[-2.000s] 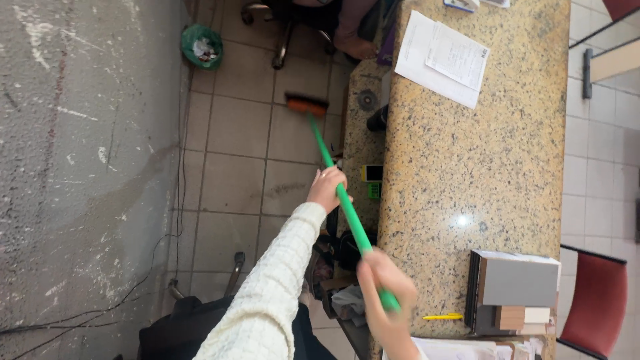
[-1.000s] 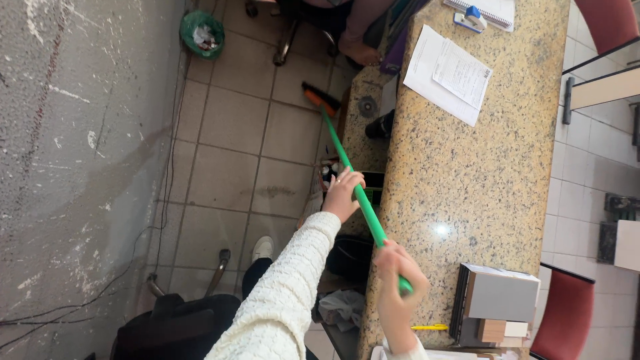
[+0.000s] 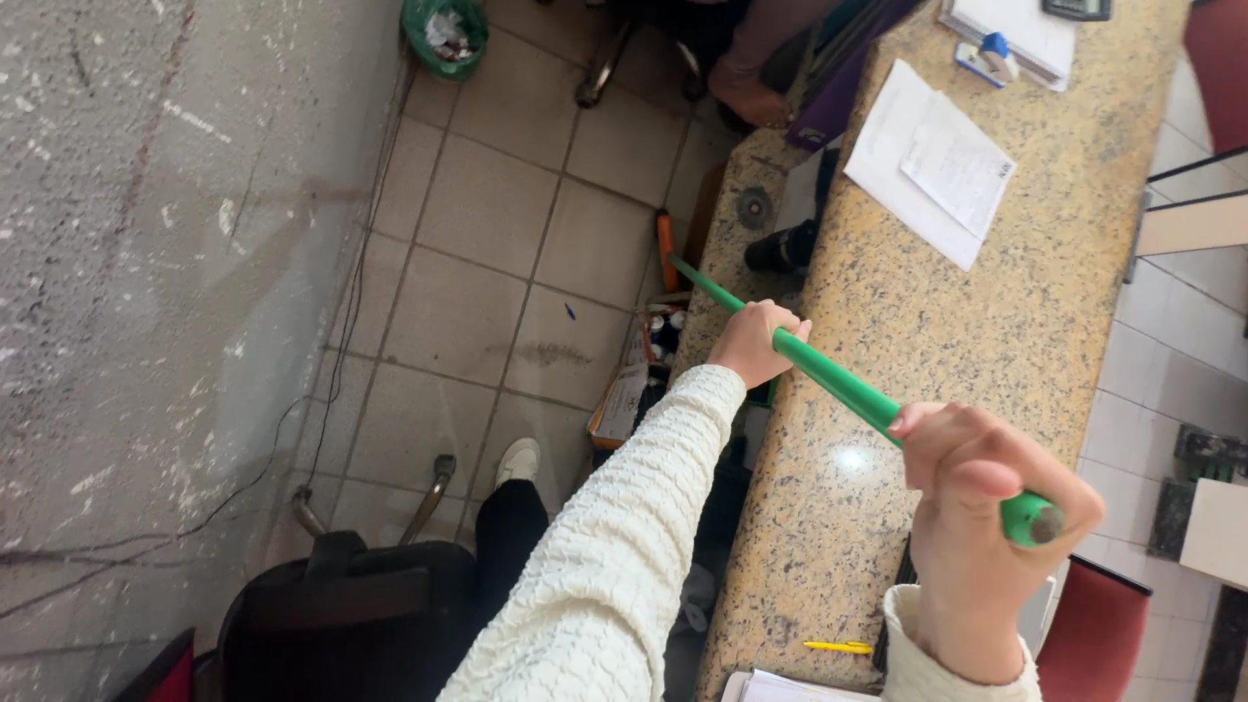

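My left hand [image 3: 759,343] grips the green shaft of a broom [image 3: 843,378] partway along it. Nearer the camera, my right hand [image 3: 990,517] is closed around the shaft close to its upper end, whose tip sticks out past the fingers. The shaft runs up and left over the edge of the granite counter. Its orange broom head [image 3: 667,252] is on the tiled floor beside the counter's lower stone ledge, and its bristles are mostly hidden. Both hands come out of white textured sleeves.
A wastebasket with a green bag [image 3: 445,37] stands by the wall. A seated person's hand [image 3: 749,97] is near the ledge. A black chair [image 3: 341,619], a box [image 3: 620,402] and a small blue object [image 3: 570,311] are below. Papers [image 3: 926,161] lie on the counter [image 3: 1063,322].
The broom head has moved from the open floor tiles over to the foot of the counter's ledge. Both hands have kept hold of the shaft. The view has shifted somewhat.
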